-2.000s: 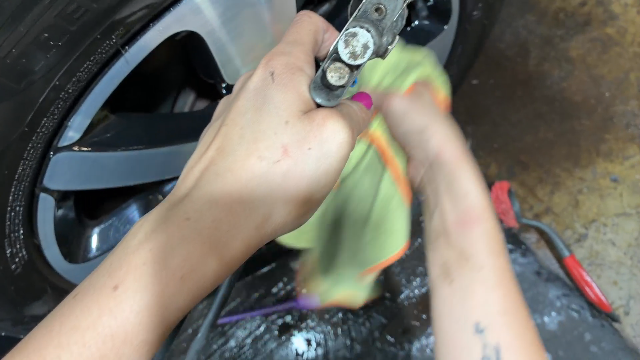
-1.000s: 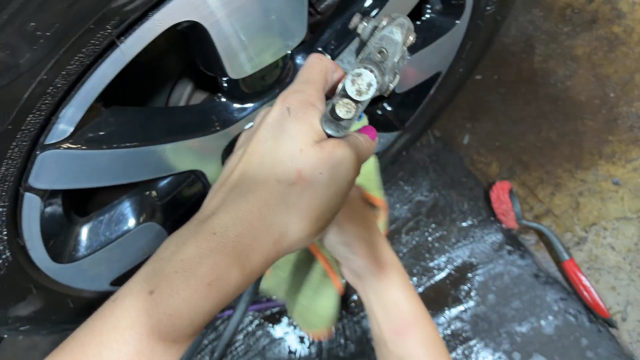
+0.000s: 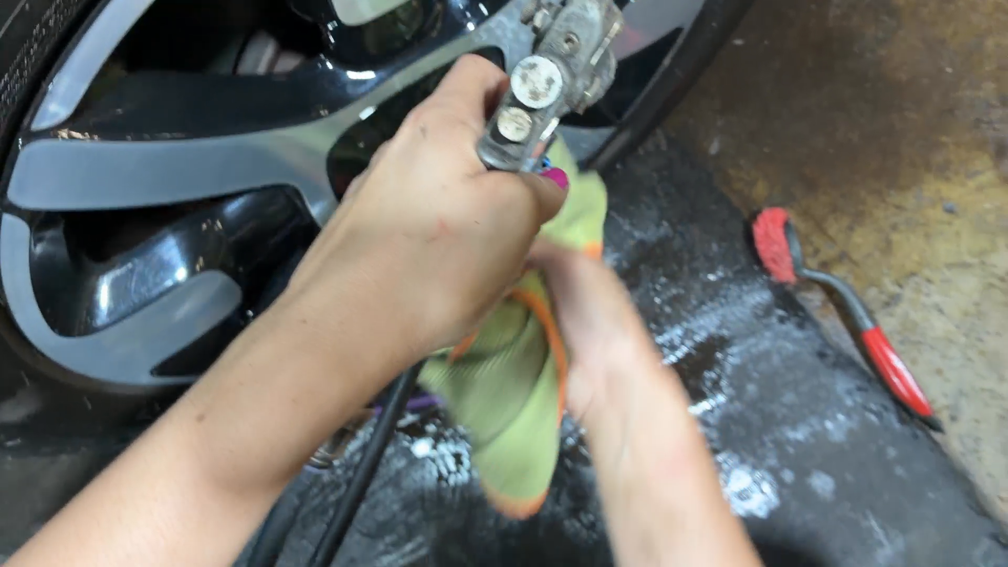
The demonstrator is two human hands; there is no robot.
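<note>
My left hand (image 3: 441, 213) is closed around a worn metal spray gun (image 3: 551, 87), its thumb with a pink nail pressed near the gun's lower end. Behind and below it, my right hand (image 3: 583, 315) grips a yellow-green cloth with orange edging (image 3: 520, 409); its fingers are mostly hidden by my left hand. The cloth hangs down in folds, and its upper part shows beneath the gun. Both hands are in front of a grey and black alloy wheel (image 3: 157, 173), whose spokes look wet in places.
A brush with red bristles and a red-tipped handle (image 3: 890, 362) lies at the right, on the edge of a wet black mat (image 3: 827, 441). A black hose (image 3: 366, 472) runs down below my left forearm. Bare stained floor (image 3: 866, 118) borders the mat.
My right hand has moved left, in behind my left hand, with the cloth in it. My left hand still holds the gun. The view has shifted slightly.
</note>
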